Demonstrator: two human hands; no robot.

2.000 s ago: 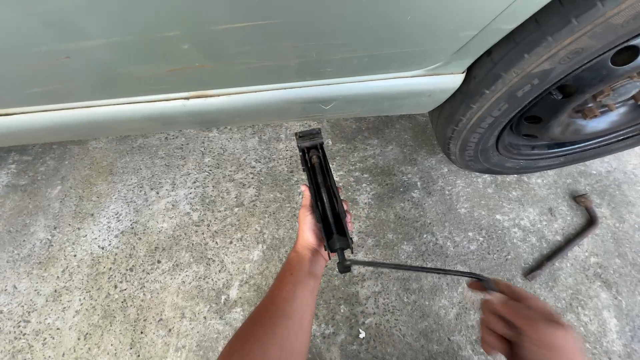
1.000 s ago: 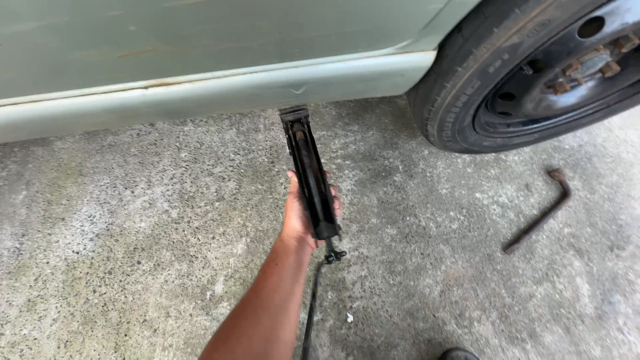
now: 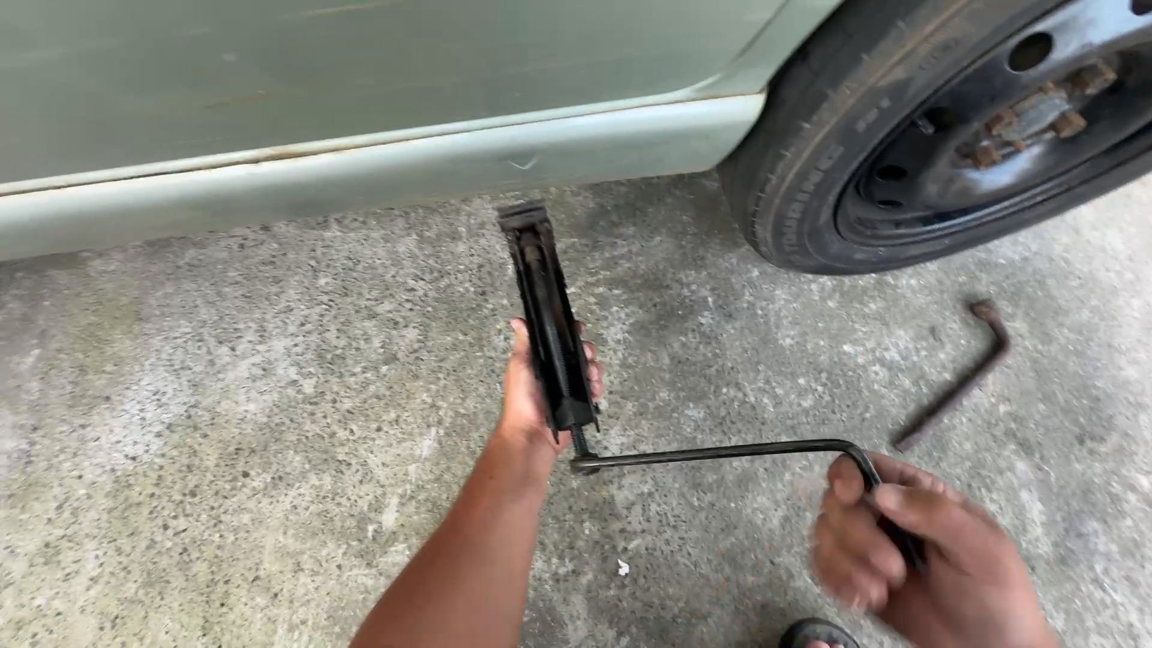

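A black scissor jack (image 3: 551, 315), folded flat, lies across my left hand (image 3: 531, 387), whose fingers wrap it from below. Its top pad points toward the light green car's sill (image 3: 387, 166), with the jack's near end toward me. A bent black metal crank handle (image 3: 720, 453) joins the screw end of the jack and runs out to the right. Around the handle's angled grip, my right hand (image 3: 918, 540) is closed and slightly blurred. Whether the jack's pad touches the sill cannot be told.
At the upper right stands a car wheel (image 3: 981, 135) with a black steel rim and rusty lug nuts. A rusty L-shaped lug wrench (image 3: 958, 382) lies on the rough concrete (image 3: 270, 405) below it. Part of a shoe (image 3: 817, 634) shows at the bottom edge.
A second ago the crank handle pointed down toward me and my right hand was out of view. Now the handle points right with my right hand on it. My left hand still holds the jack.
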